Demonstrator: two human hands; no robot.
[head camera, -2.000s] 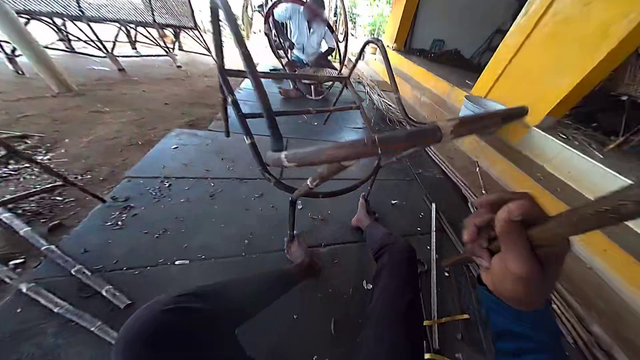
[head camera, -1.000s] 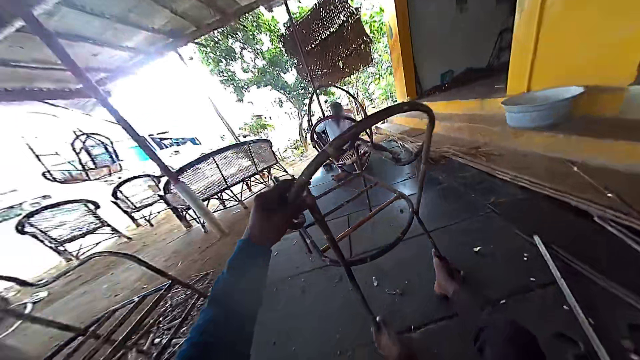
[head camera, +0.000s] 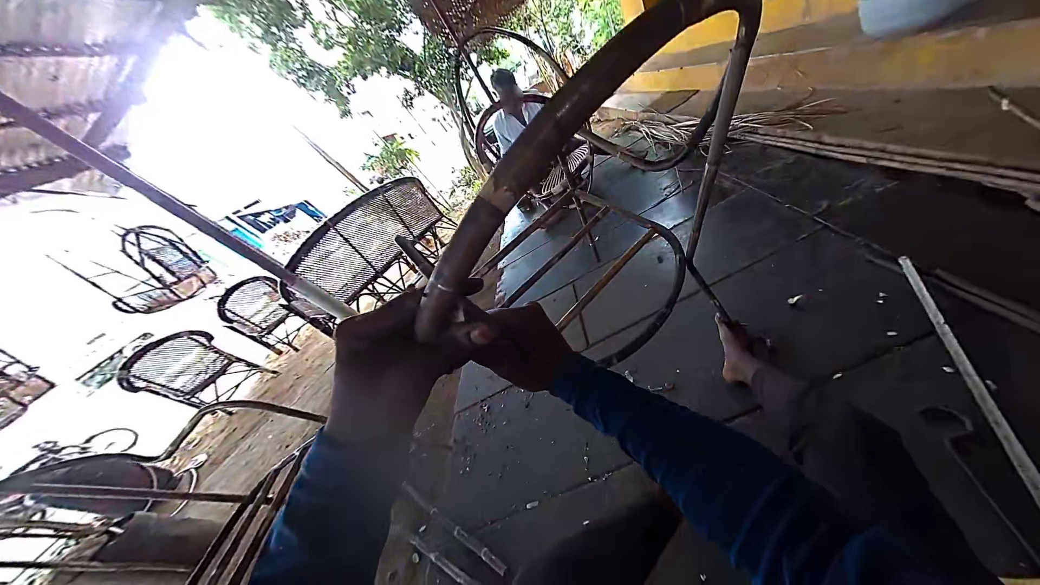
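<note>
A cane chair frame (head camera: 528, 162) with a thick bent dark rail rises in front of me, its seat ring and cross bars (head camera: 605, 280) lower behind. Both hands meet at the near end of the thick rail. My left hand (head camera: 390, 341) is wrapped around that end. From the right, my right hand (head camera: 520, 345) closes on the same spot, its fingers beside the rail's tip; whether it holds anything small there is too dark to tell. My bare foot (head camera: 735, 353) is by the lower end of a frame leg.
Another person (head camera: 512, 118) sits behind the frame. Woven cane benches (head camera: 366, 236) and chairs (head camera: 183, 366) stand at the left beyond a slanting pole. More cane frames (head camera: 236, 520) are at lower left. A pale stick (head camera: 967, 366) and cane scraps lie on the dark tiled floor.
My right hand, out of sight one second ago, has come to the rail end beside my left hand. The stick it held two seconds ago is no longer seen in it. The view has swung left.
</note>
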